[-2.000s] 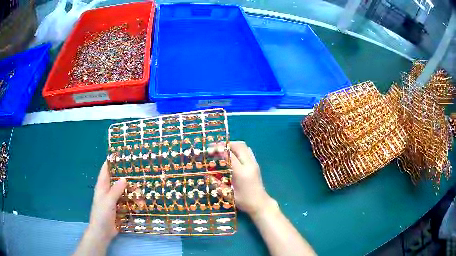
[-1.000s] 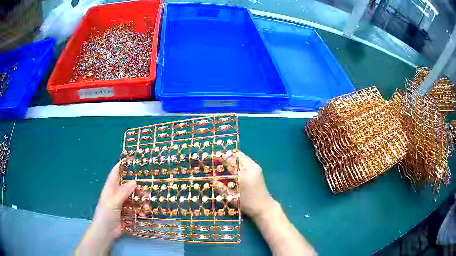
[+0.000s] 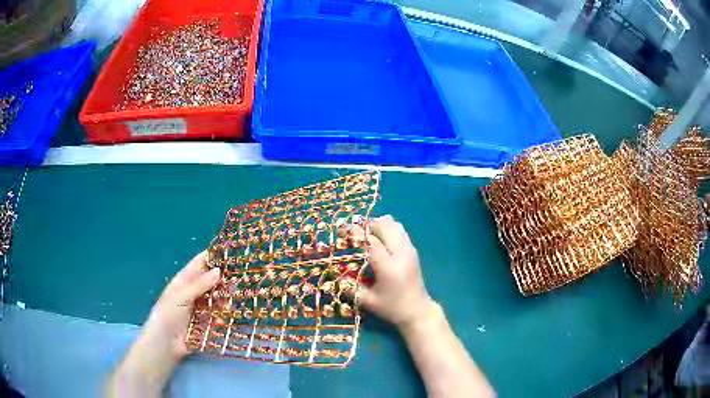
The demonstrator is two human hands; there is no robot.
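A loaded sprue frame (image 3: 288,272), a copper-gold grid with rows of small shiny parts, is held up over the table, its right side tilted. My left hand (image 3: 181,299) grips its left edge, thumb in front and fingers partly hidden behind the grid. My right hand (image 3: 393,272) is at its right edge, with the fingers behind the grid. A bit of red shows through the grid at my right fingers, fitting the handles of the side cutters (image 3: 348,272); the rest of the tool is hidden.
A stack of sprue frames (image 3: 564,214) lies at right, a heap of runners (image 3: 669,210) beyond it. Along the far edge are a red bin (image 3: 167,126) of small parts, two blue bins (image 3: 358,146) and a blue parts bin (image 3: 54,101) at left. A pale work cloth (image 3: 78,350) lies at lower left.
The frame has turned from facing me nearly flat to a slanted angle, its left side narrowed. Both hands still hold it. The view has shifted slightly, so the bins sit higher.
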